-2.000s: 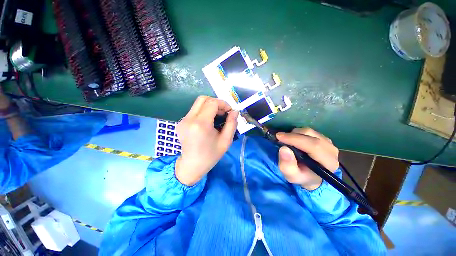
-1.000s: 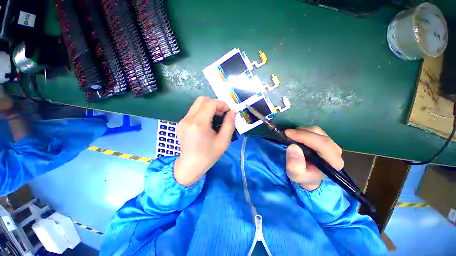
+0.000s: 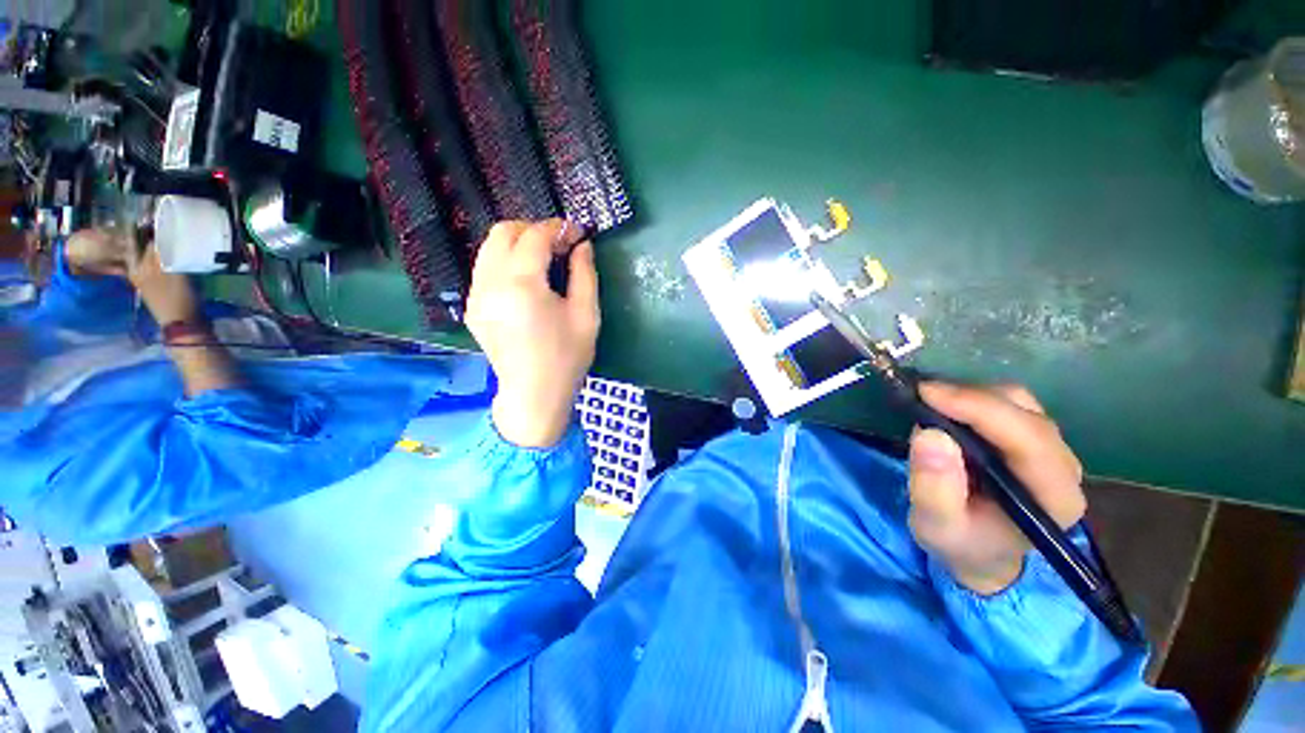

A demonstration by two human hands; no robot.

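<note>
A white panel [image 3: 743,322] with three dark windows and hooked tabs lies on the green bench near its front edge; glare covers its middle window. My right hand [image 3: 995,480] holds a black soldering iron [image 3: 1033,523], its metal tip over the panel's middle. My left hand [image 3: 537,322] is off the panel, at the near end of the dark ribbed rows with red specks [image 3: 580,136]. Its thumb and forefinger are bent towards each other at these rows; whether they grip a piece cannot be told.
A translucent round tub [image 3: 1259,126] stands at the far right, a black box [image 3: 1045,32] at the far edge. A grid sheet [image 3: 616,441] shows below the bench edge. Another person's blue sleeve [image 3: 272,444] and hands are at left, near black equipment [image 3: 265,108].
My left hand has left the panel and moved left to the ribbed rows. The iron's tip has moved up the panel. The whole view has shifted left, showing more of the neighbouring place.
</note>
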